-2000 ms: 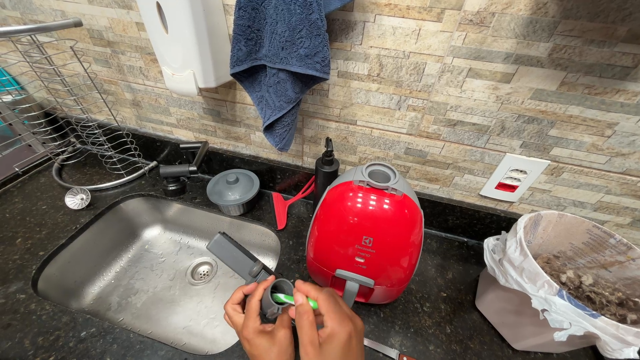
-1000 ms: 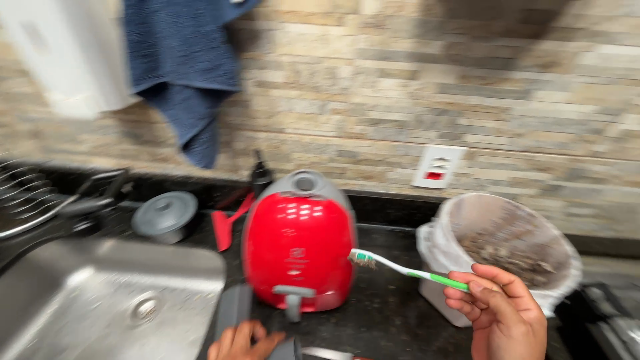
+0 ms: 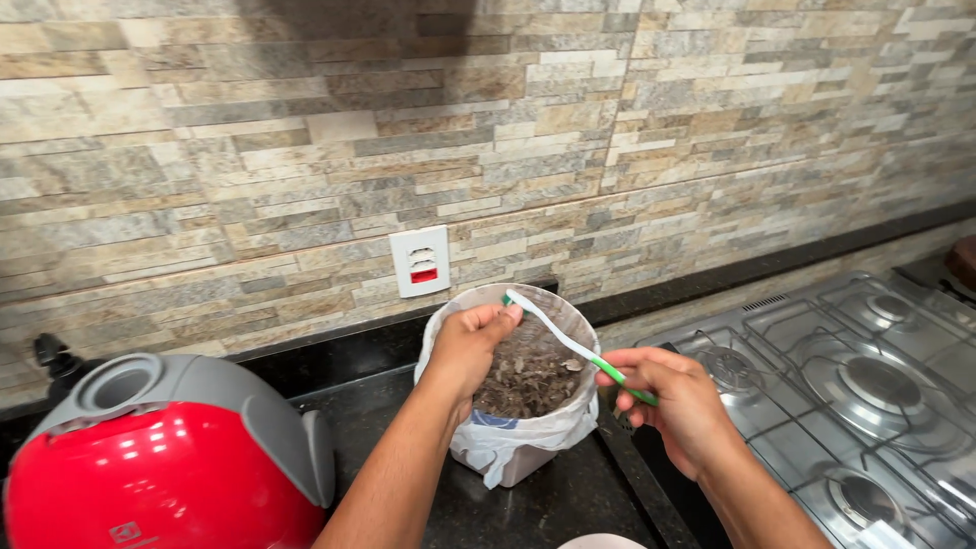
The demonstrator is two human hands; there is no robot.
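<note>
My right hand (image 3: 671,396) holds a green and white toothbrush (image 3: 568,339) by its green handle. The brush head is over the lined waste bin (image 3: 507,450), and the fingertips of my left hand (image 3: 473,343) touch or pinch it at the bristles. Grey-brown dust and debris (image 3: 534,377) lies inside the bin, below both hands. A white plastic bag is folded over the bin's rim.
A red and grey Electrolux vacuum cleaner (image 3: 168,465) stands at the left on the black stone counter (image 3: 374,427). The gas cooktop (image 3: 801,381) is at the right. A wall socket (image 3: 421,261) sits behind the bin. Part of a pale round object (image 3: 602,541) shows at the bottom edge.
The toothbrush has moved over the bin. My left hand, low near the vacuum cleaner a second ago, is now at the brush head. The view has swung right, bringing in the cooktop.
</note>
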